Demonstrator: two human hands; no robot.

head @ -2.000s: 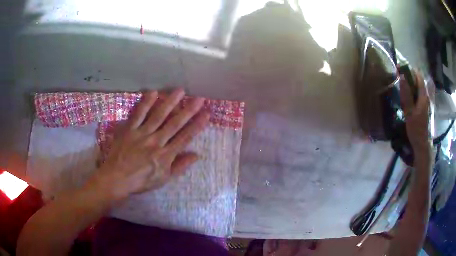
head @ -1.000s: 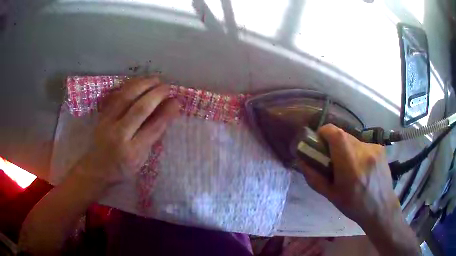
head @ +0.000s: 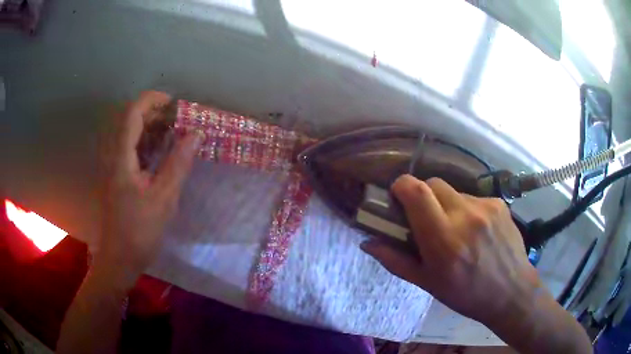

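Observation:
The garment piece (head: 346, 283) lies whitish side up, with a folded pink tweed band (head: 239, 138) along its top edge and a frayed pink seam allowance (head: 277, 242) crossing it. My right hand (head: 450, 242) grips the handle of the steam iron (head: 394, 162). The iron's dark soleplate rests over the band's right part, its tip pointing left near the seam and hiding the band beneath. My left hand (head: 149, 166) is at the band's left end, thumb and fingers around the folded corner; the fingertips are partly shadowed.
The ribbed steam hose (head: 574, 169) and black cord (head: 588, 200) run off right from the iron. A dark rectangular tray (head: 593, 135) lies at the far right. A tiny pink offcut (head: 374, 60) lies on the grey table cloth (head: 228, 62). Purple clothing (head: 256, 332) is at the near edge.
The iron has moved left along the tweed band in my right hand. My left hand has shifted to the band's left end. The garment piece appears further right, with more of the seam uncovered.

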